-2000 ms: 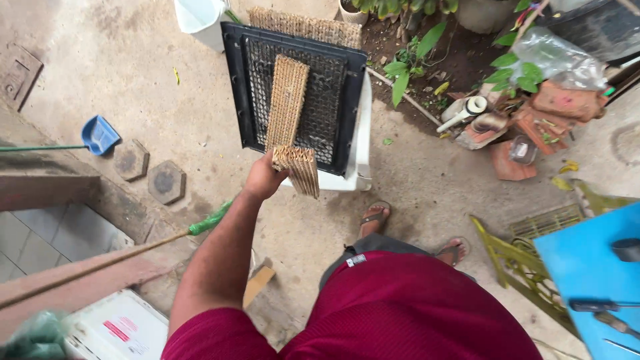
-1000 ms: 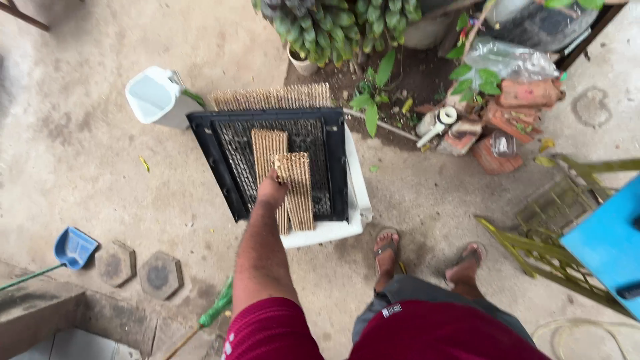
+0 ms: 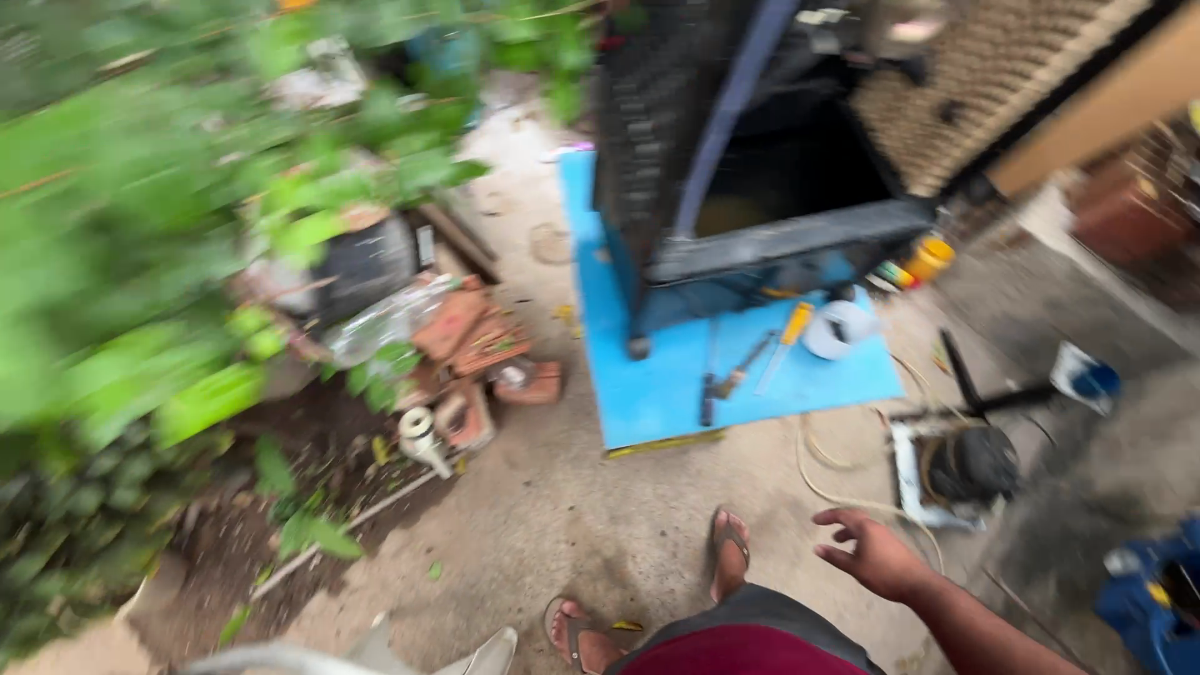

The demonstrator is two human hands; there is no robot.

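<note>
My right hand hangs at the lower right over the concrete floor, fingers apart, holding nothing. Near it lies a looped pale cable or hose. Ahead, a black appliance frame with an open, dark inside stands on a blue tabletop. A ribbed tan pad fills its right panel. On the blue surface in front are a yellow-handled tool, a dark-handled tool and a roll of white tape. My left hand is out of the frame.
Broken bricks and a white plastic pipe fitting lie left of the table. Blurred green plants fill the left side. A black motor-like part sits on the floor at right. A yellow container stands behind the tabletop.
The view has swung far round to the right, to the blue table. The black grille panel and the ribbed pads seen under my left hand earlier are out of view. My right hand has come into view.
</note>
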